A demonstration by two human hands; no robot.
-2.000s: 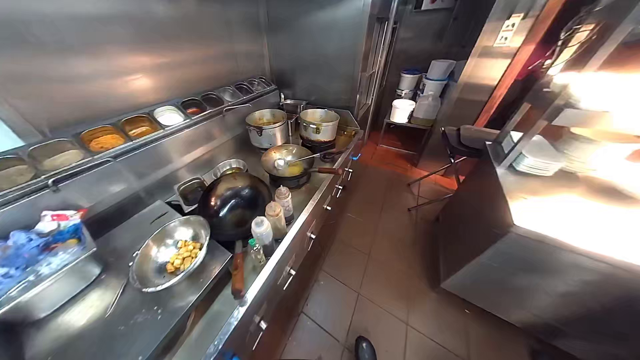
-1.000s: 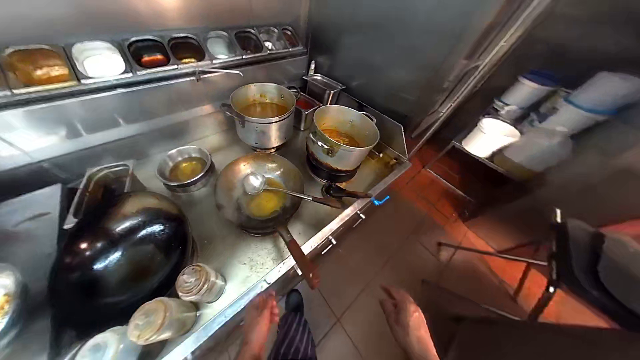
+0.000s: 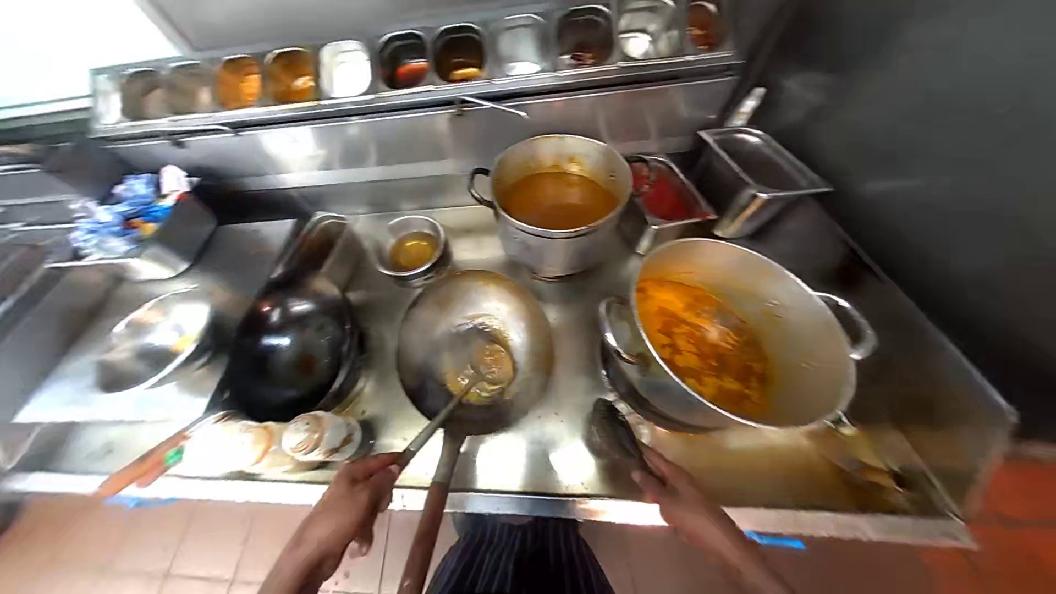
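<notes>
My left hand [image 3: 355, 505] is closed around the handle of a metal ladle [image 3: 436, 425], whose bowl rests in the yellowish liquid of a steel wok [image 3: 528, 346]. The wok's wooden handle [image 3: 431, 528] points toward me, just right of that hand. My right hand [image 3: 672, 487] reaches over the counter's front edge and touches a dark, blurred object [image 3: 615, 433], perhaps a handle or a cloth; its grip cannot be made out. Beyond it stands a large pot [image 3: 792, 330] of orange sauce, tilted in view. A two-handled pot [image 3: 549, 243] of brown-orange liquid stands behind the wok.
A black wok [image 3: 289, 355], squeeze bottles [image 3: 318, 437] and a steel bowl [image 3: 157, 338] stand to the left. Behind are a small bowl of oil [image 3: 412, 247], a tray of red sauce [image 3: 672, 194] and an empty-looking metal container [image 3: 763, 165]. Ingredient tins [image 3: 346, 70] line the back ledge.
My left hand has taken hold of the ladle, which lay across the wok one second ago. My right hand has moved from over the floor to the counter's front edge. The view has swung left.
</notes>
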